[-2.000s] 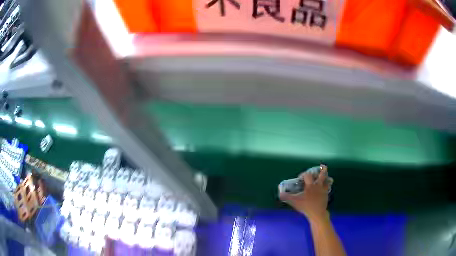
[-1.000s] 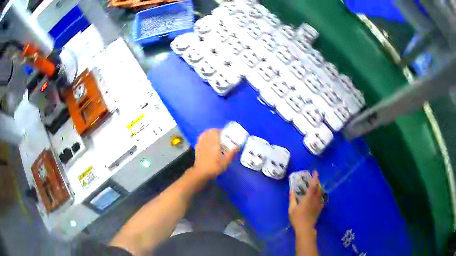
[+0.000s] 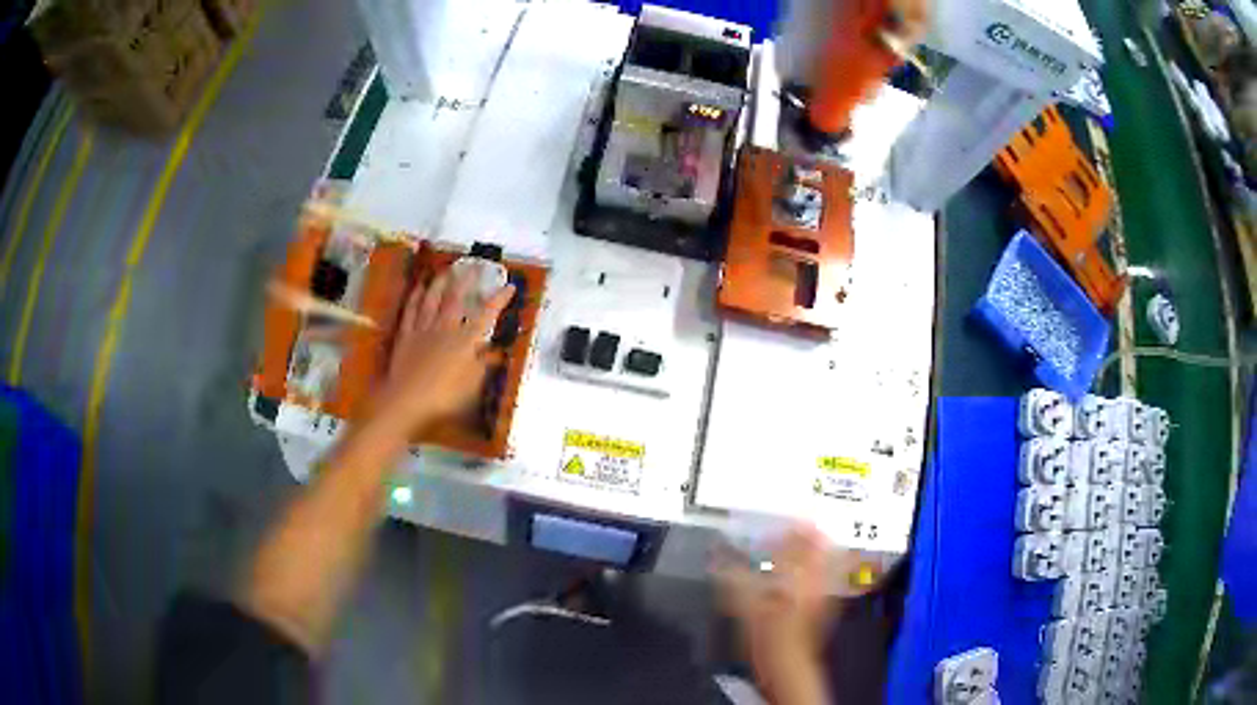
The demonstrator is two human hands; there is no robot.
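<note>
The left screw fixture [image 3: 513, 400] lies on the white machine table, its orange hinged cover [image 3: 280, 338] open on its left. My left hand [image 3: 438, 338] is over the fixture, with its fingers on a white housing [image 3: 478, 282] at the fixture's upper part. The hand hides part of the fixture. My right hand [image 3: 783, 585] is blurred at the machine's front edge; whether it holds something cannot be told. A second orange fixture [image 3: 789, 255] holds a housing near its top, below the orange screwdriver head [image 3: 852, 62].
The screw feeder [image 3: 669, 131] stands between the fixtures, and black buttons [image 3: 607, 351] sit in front of it. At the right are a blue screw bin [image 3: 1045, 314], orange spare fixtures [image 3: 1064, 193], rows of housings [image 3: 1099, 510] on the blue mat [image 3: 972, 517], and the green conveyor [image 3: 1172, 179].
The view has turned from the conveyor and mat to the machine. My left hand has moved from the housings on the mat to the left fixture. My right hand has moved from the mat to the machine's front edge.
</note>
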